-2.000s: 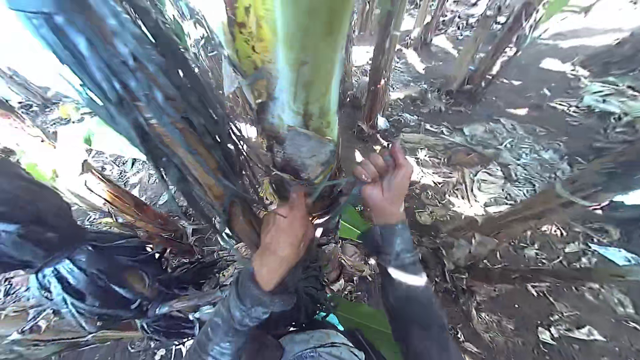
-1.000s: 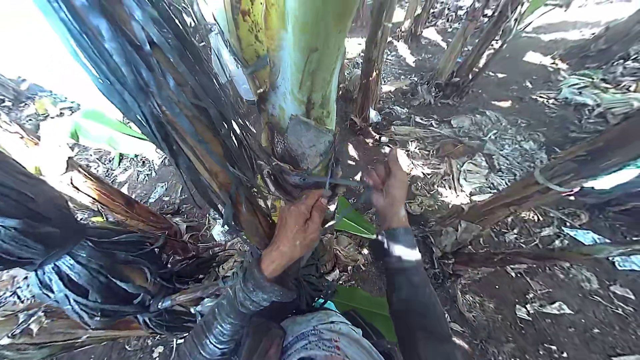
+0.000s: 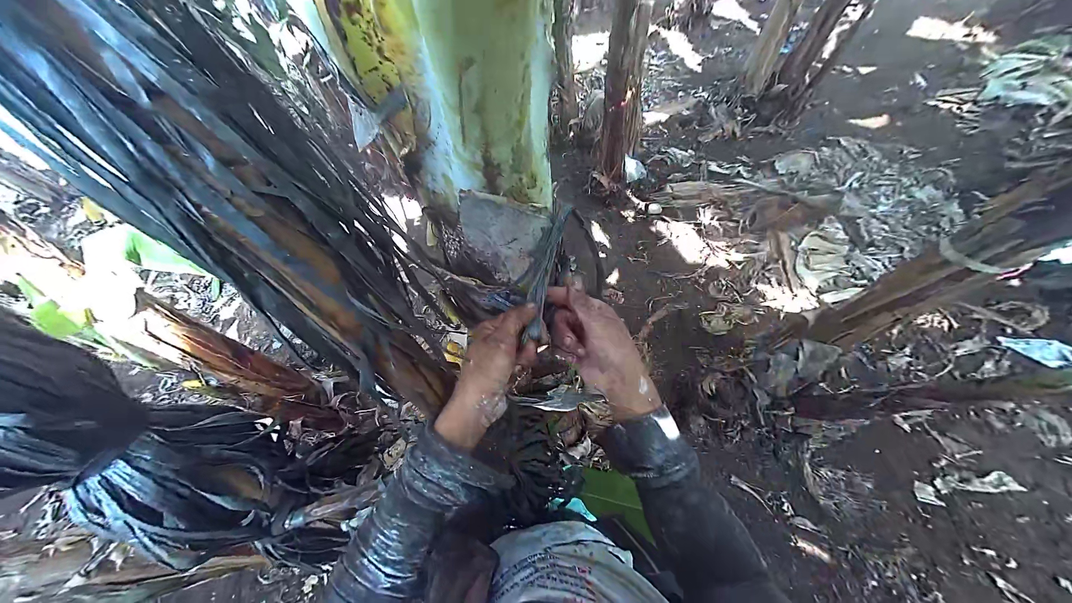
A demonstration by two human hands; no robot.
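A thick green banana pseudostem [image 3: 494, 100] rises at top centre, with a greyish patch of dry sheath [image 3: 498, 230] at its lower part. Just below that patch, my left hand [image 3: 494, 360] pinches a dark strip of dried leaf fibre [image 3: 544, 260] between thumb and fingers. My right hand [image 3: 595, 343] is close beside it, its curled fingers on the same strip. The strip's loose end sticks up in front of the pseudostem. A large bundle of dark dried banana leaves [image 3: 226, 184] slants down from the upper left toward the pseudostem's base.
Another tied bundle of dark dry leaves [image 3: 151, 452] lies at the lower left. Brown dry stems [image 3: 624, 92] stand behind, to the right of the pseudostem. A fallen trunk [image 3: 913, 276] slants along the right. Leaf litter covers parts of the soil, and a green leaf [image 3: 615, 498] lies below my right wrist.
My hands, apart with a strand between them two seconds ago, have come together. A strip end now sticks up above them.
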